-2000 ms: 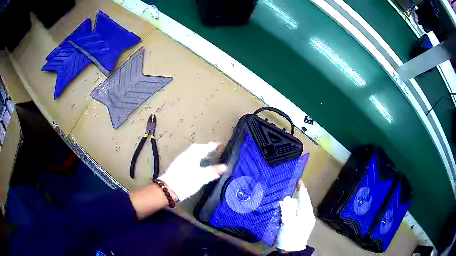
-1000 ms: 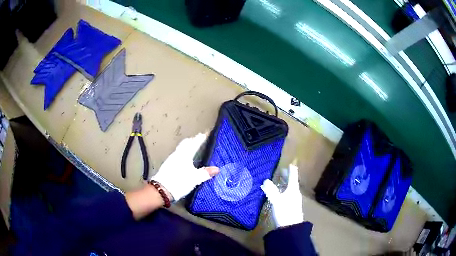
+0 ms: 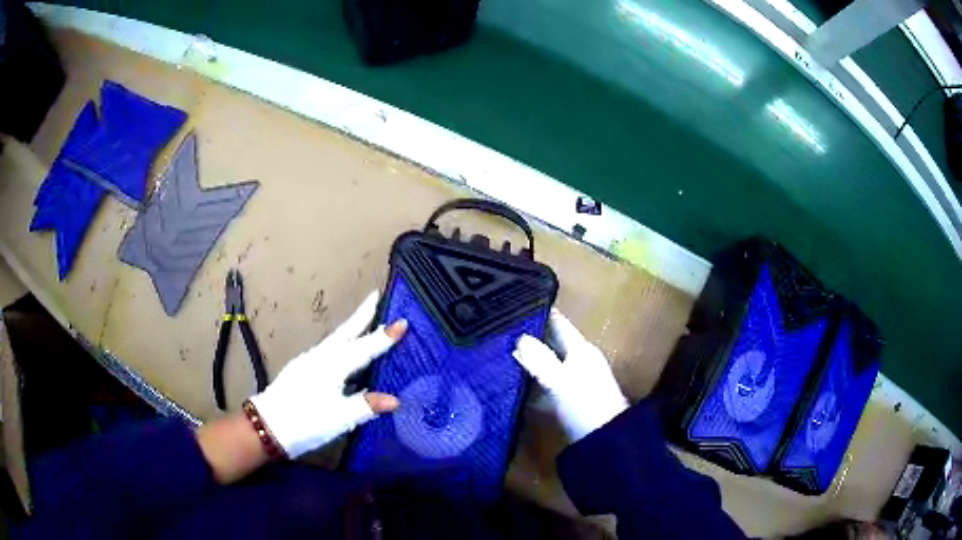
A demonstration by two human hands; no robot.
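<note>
A black speaker cabinet (image 3: 469,258) with its carry handle up lies in front of me, its blue grille (image 3: 438,364) on the front and its lower end hidden by my sleeve. My left hand (image 3: 327,390), in a white glove with partly bare fingertips, holds the cabinet's left side, two fingertips on the grille. My gloved right hand (image 3: 570,374) holds the right side, thumb on the grille's upper right edge and fingers along the side.
Diagonal cutters (image 3: 238,332) lie left of the speaker. Blue grilles (image 3: 111,148) and a grey face-down grille (image 3: 185,227) lie farther left. Two blue-fronted speakers (image 3: 775,369) stand at right. Another black box (image 3: 411,23) is on the green conveyor (image 3: 591,116).
The grille was tilted out past the cabinet's right edge and now lies flush. Both hands have moved up the cabinet's sides, and my right hand now touches it. The view has shifted.
</note>
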